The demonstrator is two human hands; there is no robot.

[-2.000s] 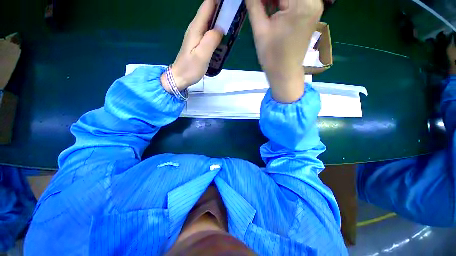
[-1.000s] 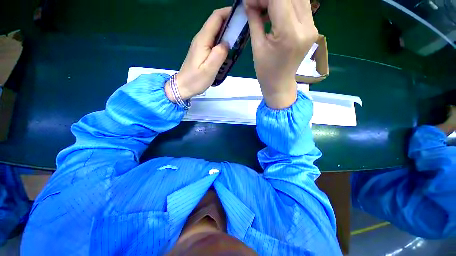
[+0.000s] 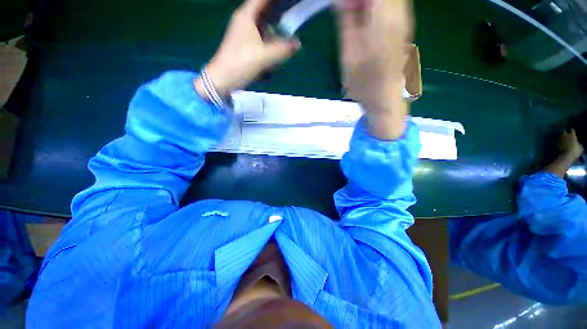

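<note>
My left hand point(image 3: 248, 51) is at the top centre, closed around a dark handheld device point(image 3: 273, 16) that is blurred and partly cut off by the top edge. A white strip point(image 3: 306, 13) curves up from the device towards my right hand. My right hand point(image 3: 376, 51) is strongly blurred, with its fingers at the top edge; whether it grips the strip's end is not clear. Long white label sheets point(image 3: 296, 132) lie stacked on the belt below both hands.
The dark-green belt point(image 3: 96, 154) runs across the view. A small open brown carton point(image 3: 415, 71) stands behind my right wrist. Brown cardboard point(image 3: 11, 71) is at the far left. Another person's blue sleeve and hand point(image 3: 566, 151) are at the right. A large brown box point(image 3: 432, 257) is below the belt edge.
My left hand has moved up and left with the device. My right hand has moved right, away from the device. The white strip now bends up off the device. The other person's hand has shifted.
</note>
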